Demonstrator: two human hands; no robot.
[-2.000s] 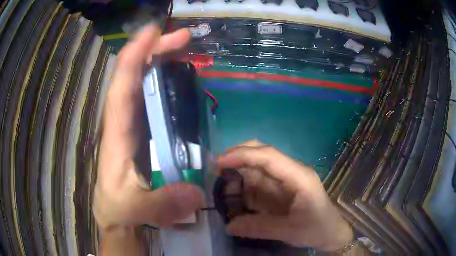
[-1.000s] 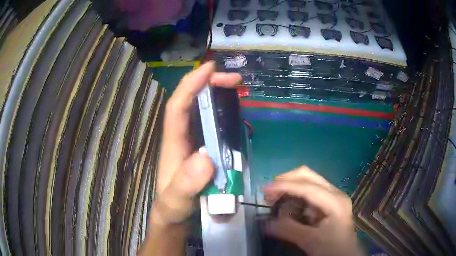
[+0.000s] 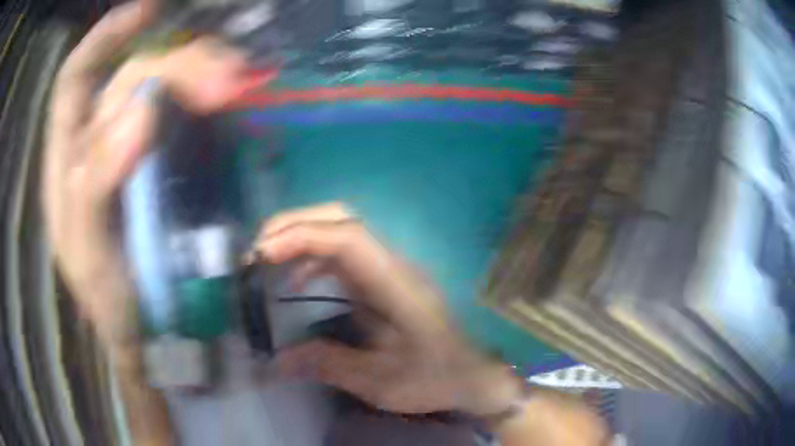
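Note:
The picture is strongly blurred. The lever fixture (image 3: 196, 165) stands upright at left, with its pale blue-grey lever (image 3: 146, 235), green tape (image 3: 202, 307) and whitish fixture head (image 3: 179, 361). My left hand (image 3: 96, 174) lies along the fixture's left side, its fingers around the far end. My right hand (image 3: 392, 322) is just right of the fixture head. Its thumb and fingers pinch a black speaker (image 3: 256, 305), seen nearly edge-on beside the fixture. A thin dark wire (image 3: 314, 300) shows between the fingers. Whether it joins the fixture cannot be told.
A tray stack (image 3: 610, 218) with layered brown and grey edges rises at right, a pale tray on its right side. More stack edges (image 3: 26, 261) stand at far left. A dark, shiny stack (image 3: 392, 43) is at the back. A perforated white tray (image 3: 575, 376) shows low right.
The view has shifted, so fixture and hands sit further left and the right stack looks larger. My right hand with the speaker is closer to the fixture than one second ago. My left thumb no longer shows on the lever.

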